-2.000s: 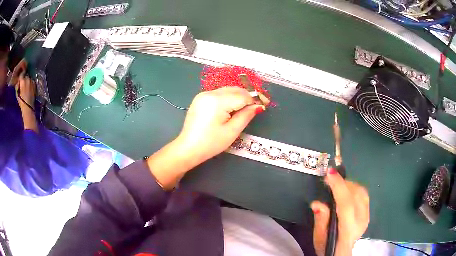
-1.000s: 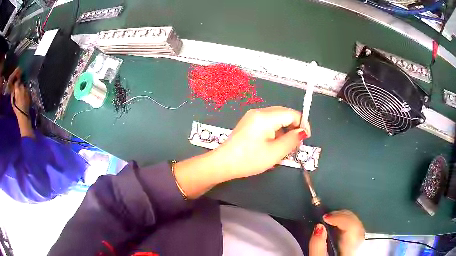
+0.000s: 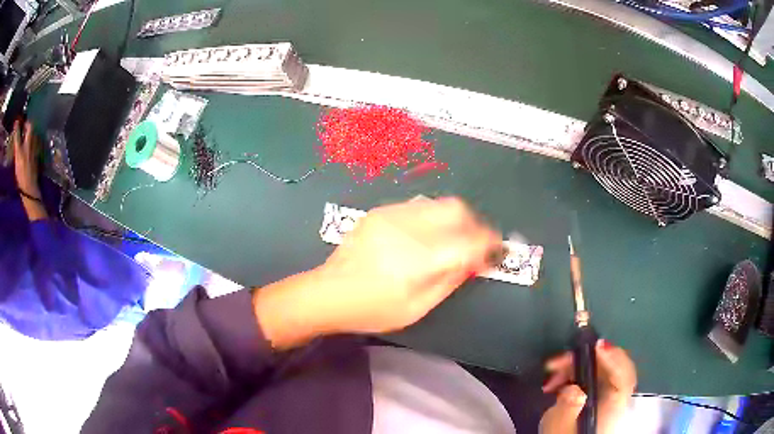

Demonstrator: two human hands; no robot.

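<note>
The strip circuit board [image 3: 522, 264] lies flat on the green mat, its middle covered by my left hand. My left hand [image 3: 407, 263] is motion-blurred over the board, fingers bent toward its right end; whether it holds tweezers is too blurred to tell. My right hand [image 3: 594, 386], near the bench's front edge, grips the black handle of the soldering iron [image 3: 580, 318]. The iron points up, its tip right of the board and apart from it. A loose pile of red wire pieces [image 3: 373, 140] lies beyond my left hand.
A white rail [image 3: 441, 106] crosses the bench, with a stack of strip boards [image 3: 233, 68] on its left. The fume fan [image 3: 649, 157] and a speckled holder [image 3: 737, 305] stand right. A solder spool [image 3: 153, 151] and black box [image 3: 93, 119] are left, near a person in blue.
The iron has moved up and right, away from the board. My left hand has shifted slightly left and lower, and the upright tweezers seen before are no longer discernible.
</note>
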